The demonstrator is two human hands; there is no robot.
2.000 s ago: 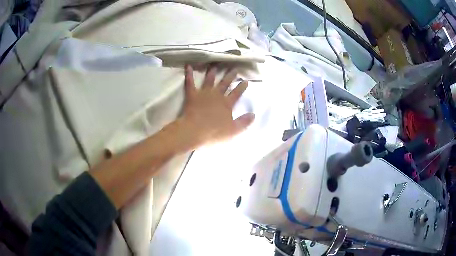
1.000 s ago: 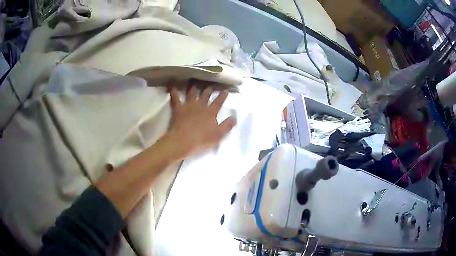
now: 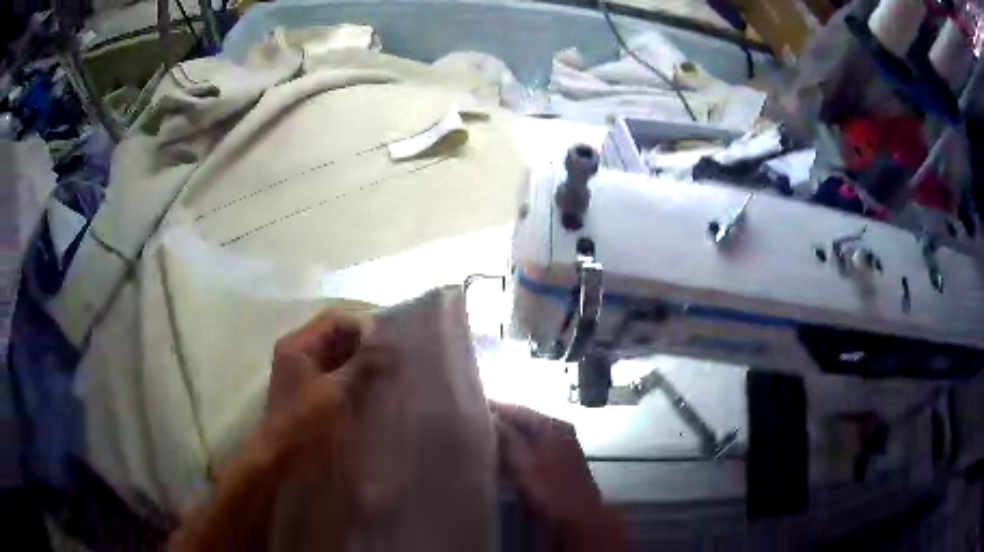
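Observation:
A beige-grey cloth piece [image 3: 415,431] hangs upright in front of me, left of the needle area. My left hand [image 3: 308,377] grips its upper left part with bent fingers. My right hand [image 3: 545,464] is blurred at its right edge, fingers against the cloth; its grip looks closed. Cream garment panels [image 3: 356,194] lie heaped on the table behind and left, with a whiter piece [image 3: 248,270] across them. The white sewing machine head [image 3: 647,237] is right of the cloth, with a dark cylinder [image 3: 593,380] hanging beside the needle area.
A thin jointed metal arm [image 3: 685,412] lies right of the needle, then a black flat phone [image 3: 777,442]. Behind the machine are an open box of small items [image 3: 691,146] and white cloth [image 3: 647,81] in the blue tray [image 3: 432,24]. Thread cones [image 3: 896,24] stand at top right.
My left hand has left the panels and come nearer, now holding the cloth piece. My right hand has come into view. The view has shifted, showing the needle area, metal arm and phone.

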